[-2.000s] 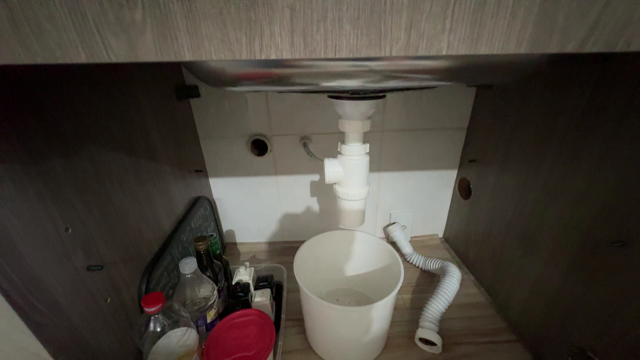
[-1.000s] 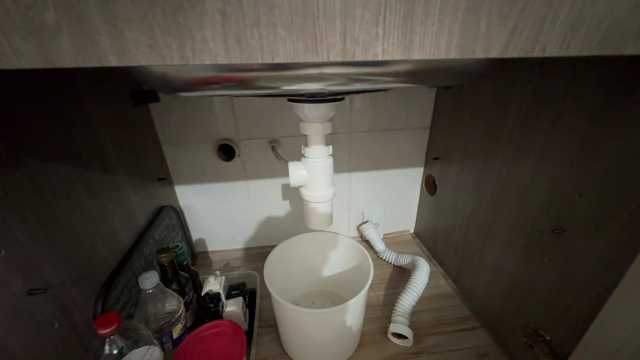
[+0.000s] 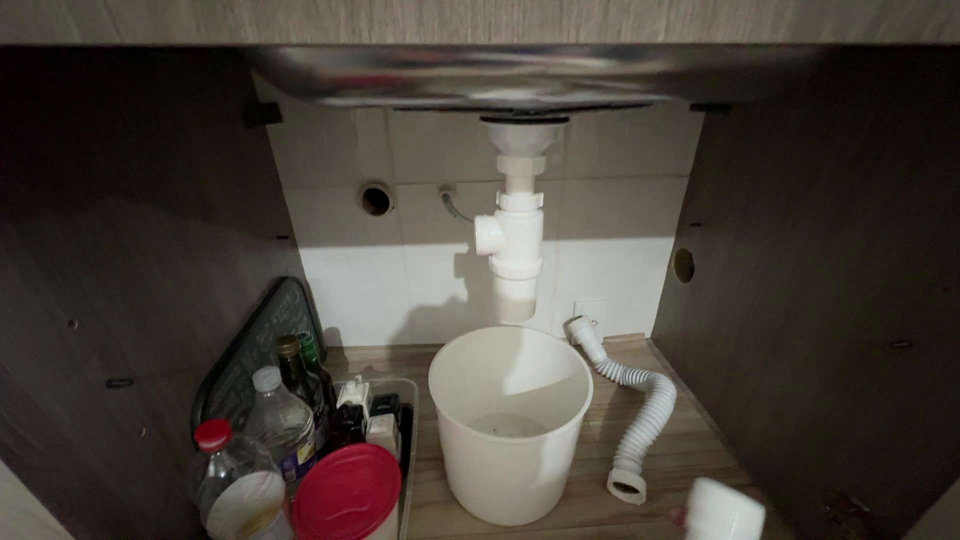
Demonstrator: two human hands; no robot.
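At the bottom right edge, a fingertip of a hand (image 3: 679,517) shows against a white plastic piece (image 3: 724,511); it is probably my right hand, and most of it is out of frame. My left hand is not visible. A white bottle trap (image 3: 517,247) hangs from the sink drain, its side outlet facing left with nothing attached. Below it stands a white bucket (image 3: 502,480) with a little in its bottom. Right of the bucket, a grey corrugated drain hose (image 3: 649,420) lies on the cabinet floor.
Bottles (image 3: 281,420), a red-lidded tub (image 3: 349,487) and a clear bin (image 3: 411,442) of small items stand at left, with a dark tray (image 3: 259,345) leaning behind. An open pipe hole (image 3: 376,199) is in the tiled wall. The steel sink (image 3: 465,75) hangs low overhead.
A white plastic piece and a fingertip have come into view at the bottom right. The trap, bucket and hose stay in place.
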